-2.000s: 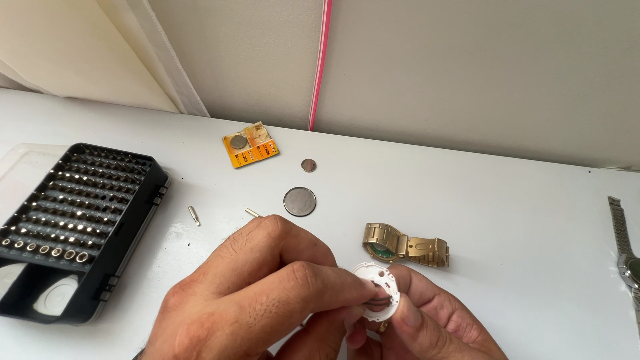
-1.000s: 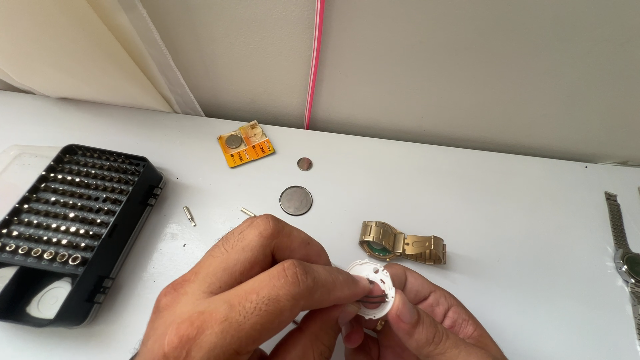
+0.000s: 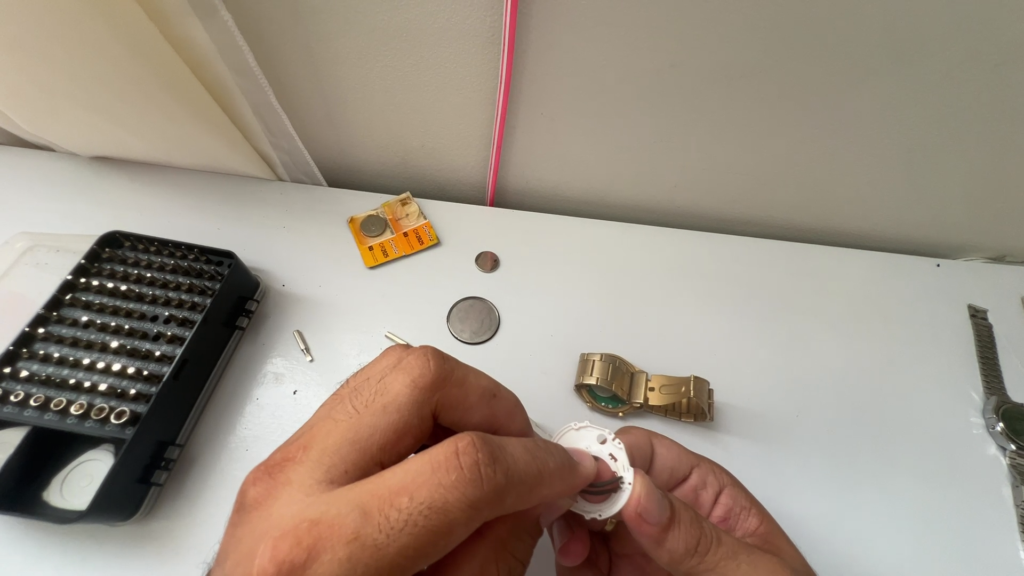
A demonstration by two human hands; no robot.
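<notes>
Between the fingertips of my right hand is the edge of a round white plastic watch movement holder, tilted toward the camera. My left hand reaches over from the left, its index fingertip at the holder's opening, where a dark curved part shows. Its other fingertips are partly hidden under the holder. Just beyond my right hand lies a gold-tone metal watch with a green face, its bracelet folded. A round metal watch case back rests farther off, with a small button cell behind it.
An open black case of screwdriver bits stands at the left. Near it lies a loose bit, and another metal piece is by my left knuckles. An orange button-cell blister pack sits toward the wall. A silver-tone watch lies at the right edge.
</notes>
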